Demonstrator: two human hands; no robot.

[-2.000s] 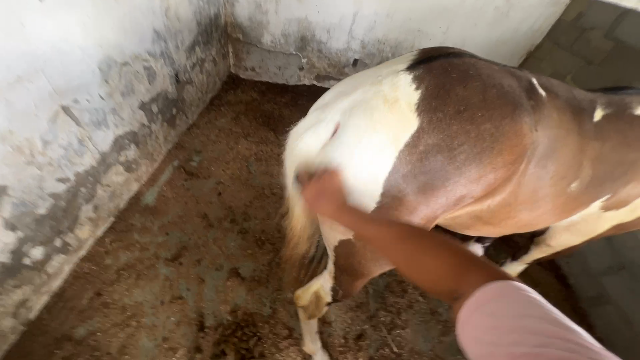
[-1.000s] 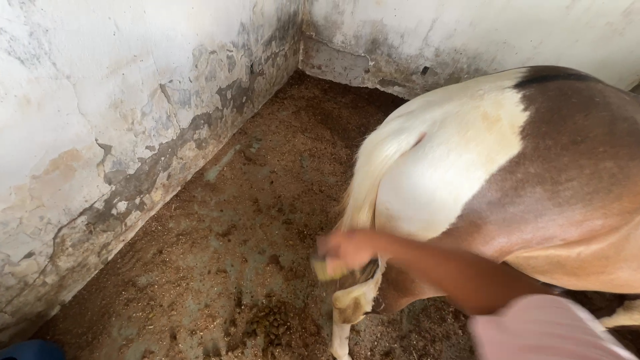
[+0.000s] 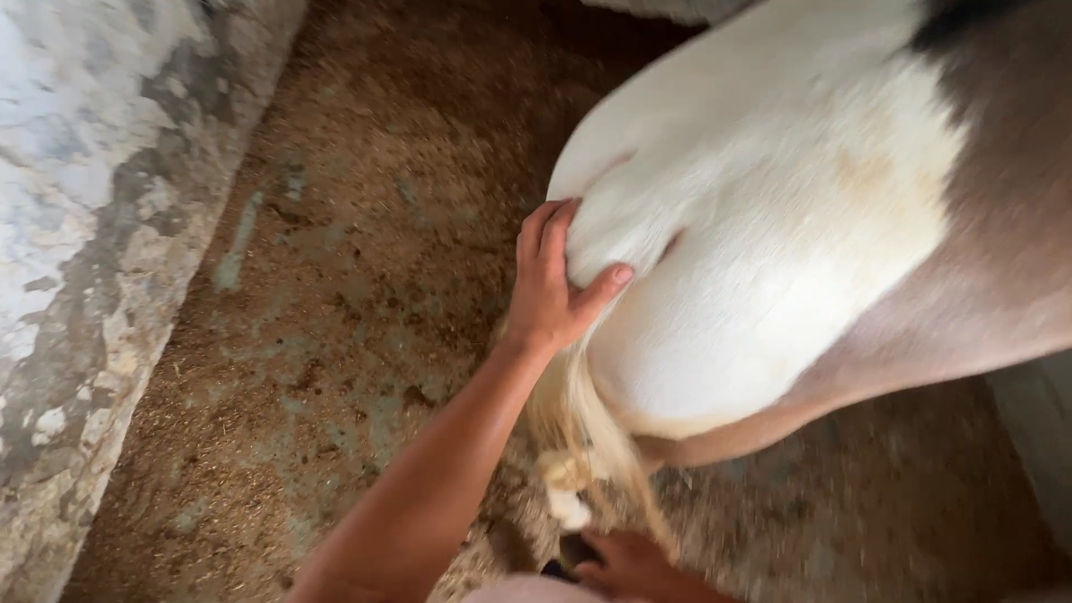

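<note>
A brown-and-white horse [image 3: 754, 243] stands with its rump towards me. My left hand [image 3: 557, 280] rests around the top of its pale tail [image 3: 578, 394], thumb on the near side and fingers over the far side. Low in the view, beside the tail's hanging hair, my right hand [image 3: 628, 561] is closed around a dark object [image 3: 578, 550], perhaps a grooming brush; blur hides its details. Behind the tail, part of a white hind leg [image 3: 569, 494] shows.
A peeling, stained plaster wall [image 3: 126, 193] runs along the left. Brown bedding or dirt [image 3: 335, 276] covers the floor, with greenish-grey patches. Paler flooring [image 3: 1038, 435] shows at the lower right.
My left hand has come into view onto the top of the tail. The right hand, earlier at the hind leg, is now low near the tail's hair. The view has moved closer to the rump.
</note>
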